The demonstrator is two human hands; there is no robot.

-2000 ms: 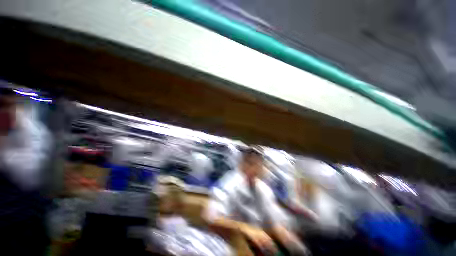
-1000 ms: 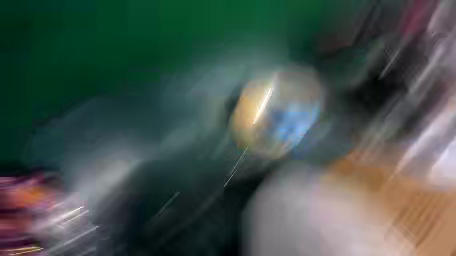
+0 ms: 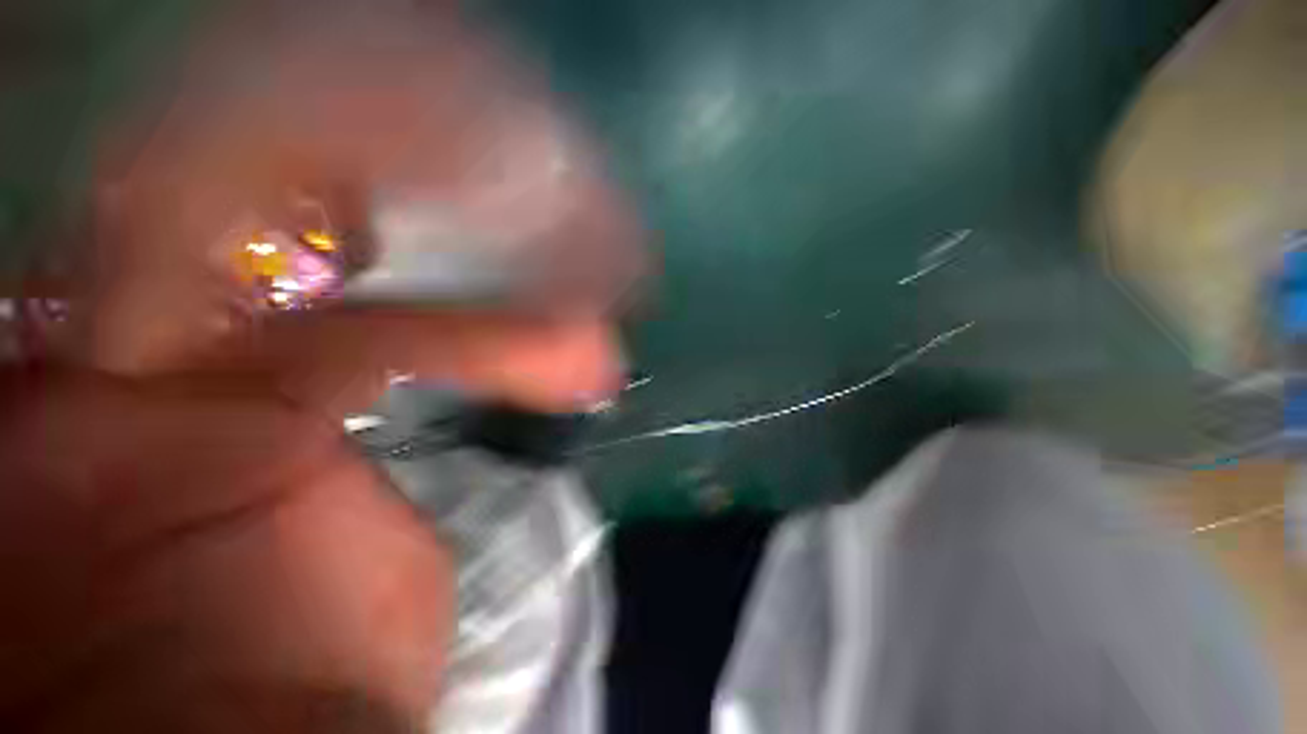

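Note:
Heavy blur. Reddish, blurred hand shapes fill the left side: an upper one [image 3: 473,187] with a fingertip pointing toward the middle, and a lower one [image 3: 287,559] cut off by the picture's edge. I cannot tell which is my left hand or my right hand, or whether they grip anything. A small glinting pink and yellow piece [image 3: 291,268] shows between them; whether it is held is unclear. A thin silver wire [image 3: 803,410] curves across the dark green mat [image 3: 803,172].
A cream rounded object [image 3: 1204,187], possibly the tub, stands at the upper right, with something blue [image 3: 1296,344] at the right edge. White-grey cloth [image 3: 989,588] lies at the lower middle and right, with more pale cloth [image 3: 523,602] beside the hand shapes.
The view has swung from the hall and shelf down to the bench. Large hand shapes now show at left. The cream object is now at the right edge instead of the middle.

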